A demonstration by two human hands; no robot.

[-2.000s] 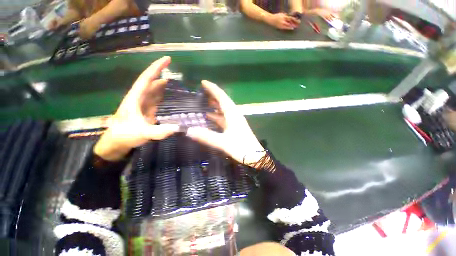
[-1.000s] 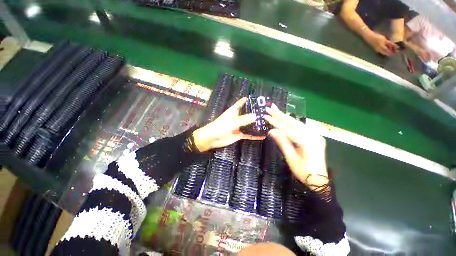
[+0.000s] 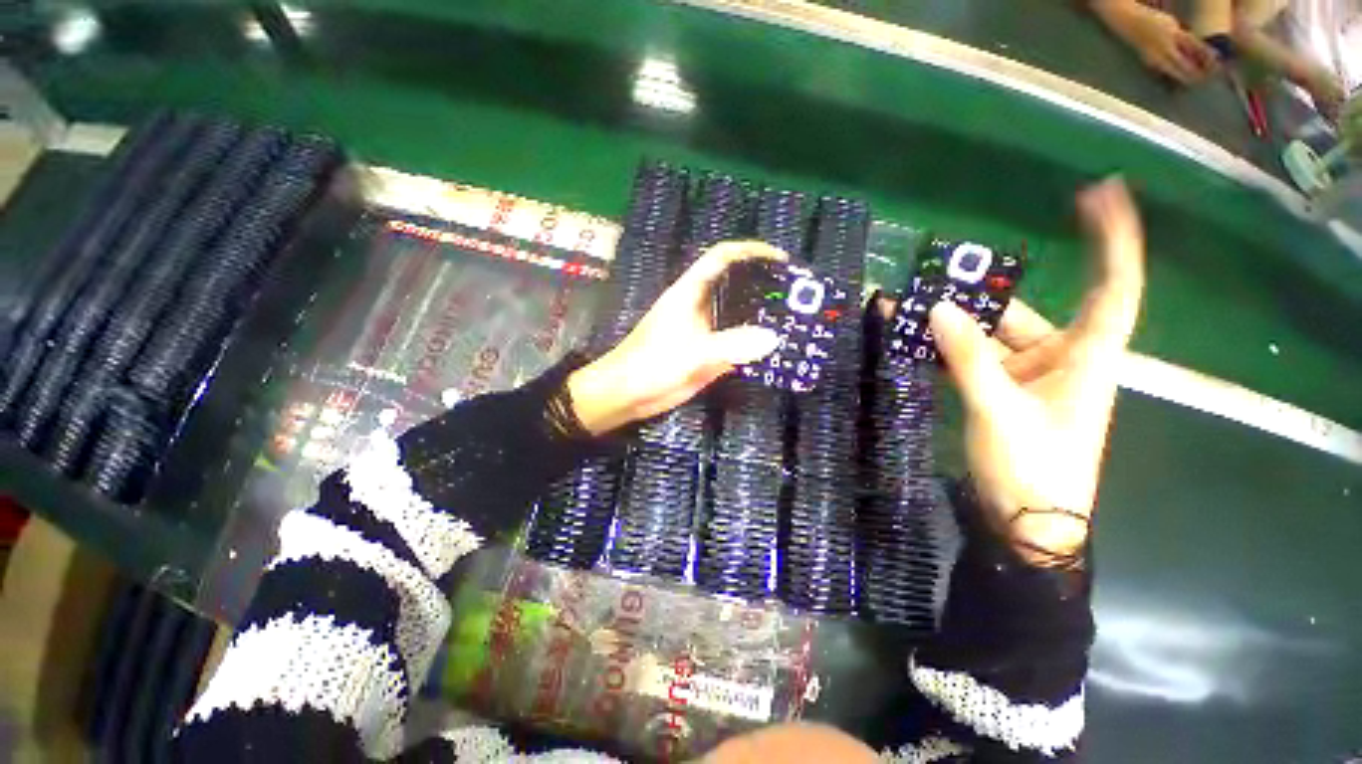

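Observation:
My left hand [image 3: 657, 351] holds a black phone keypad [image 3: 784, 321], perhaps several together, with white digits and a pale square ring facing up. My right hand [image 3: 1031, 366] holds another keypad [image 3: 956, 291] between thumb and fingers, its index finger raised. Both are above rows of stacked black keypads [image 3: 732, 515], which stand in long ribbed columns in front of me. The two held keypads are apart. How many pieces lie behind each front keypad is hidden.
More black columns [image 3: 150, 299] stand at the left. A taped board with red lettering [image 3: 448, 321] lies between. More ribbed columns [image 3: 150, 672] show at lower left. The green conveyor [image 3: 523, 112] runs behind. Another person's hands [image 3: 1173, 45] are at upper right.
My hands have separated. My right hand has moved right and now holds its own keypad, while my left keeps one. Earlier, both hands were together around a stack, and the view has shifted.

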